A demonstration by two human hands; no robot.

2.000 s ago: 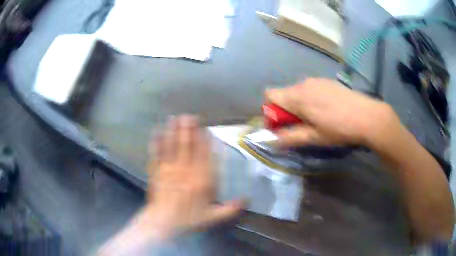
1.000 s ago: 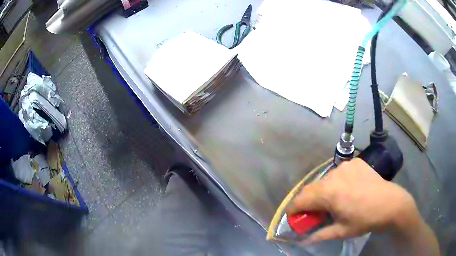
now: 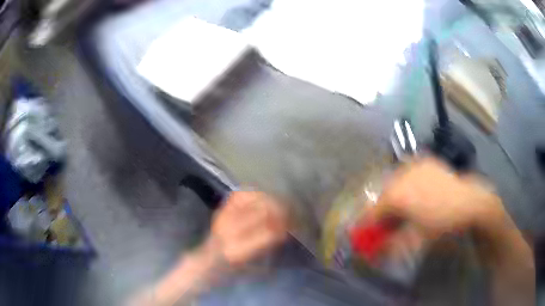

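Note:
The frame is blurred. My right hand (image 3: 439, 194) is closed around the red handle of the steam iron (image 3: 371, 239) at the lower right. The iron's yellowish rim shows to the left of the handle, and its black rear is beyond my hand. My left hand (image 3: 251, 227) is curled over the near edge of the pressing table (image 3: 287, 140), left of the iron. Blur hides whether its fingers hold anything. No pocket piece can be made out by the iron.
A stack of pressed pieces (image 3: 191, 57) stands at the table's left. A pile of white sheets (image 3: 346, 48) lies at the far side. A khaki bundle (image 3: 475, 89) lies at the right, past the black cable (image 3: 437, 83). Scrap-filled blue bins (image 3: 36, 230) are at the left.
My left hand, out of view one second ago, is back in view and curled; two seconds ago it was spread beside a white piece. The view has shifted. My right hand still holds the iron.

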